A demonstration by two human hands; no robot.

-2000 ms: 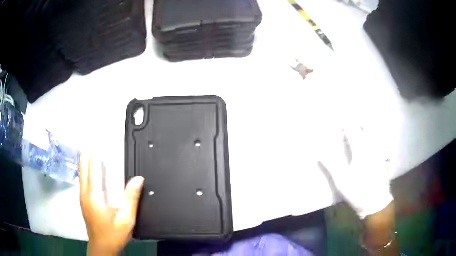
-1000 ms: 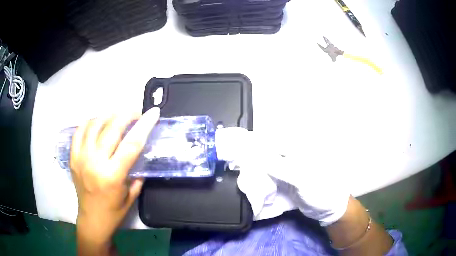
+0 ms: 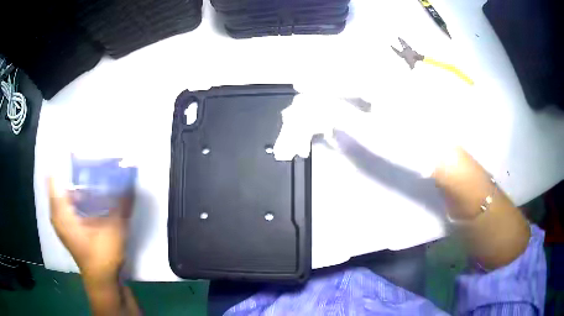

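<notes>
A black tablet case (image 3: 238,191) lies flat on the white tabletop in front of me, camera hole at its upper left, four small round holes showing. My left hand (image 3: 96,228), bare and blurred, holds a clear bluish bottle (image 3: 102,179) left of the case. My right hand (image 3: 371,123), in a white glove, is over the case's upper right edge. A white wiping cloth (image 3: 290,133) is at its fingertips on the case. Glove and cloth merge with the bright tabletop, so their outlines are hard to tell.
Stacks of black cases stand at the back left (image 3: 142,24), back middle (image 3: 281,18) and right edge (image 3: 532,55). Nippers with yellow handles (image 3: 448,68) and a yellow-and-black craft knife (image 3: 436,18) lie at the back right. White cables (image 3: 15,105) are at the far left.
The bottle has moved left off the case in my left hand and is now more upright. My right hand with the cloth has moved away from the bottle, up to the case's upper right edge.
</notes>
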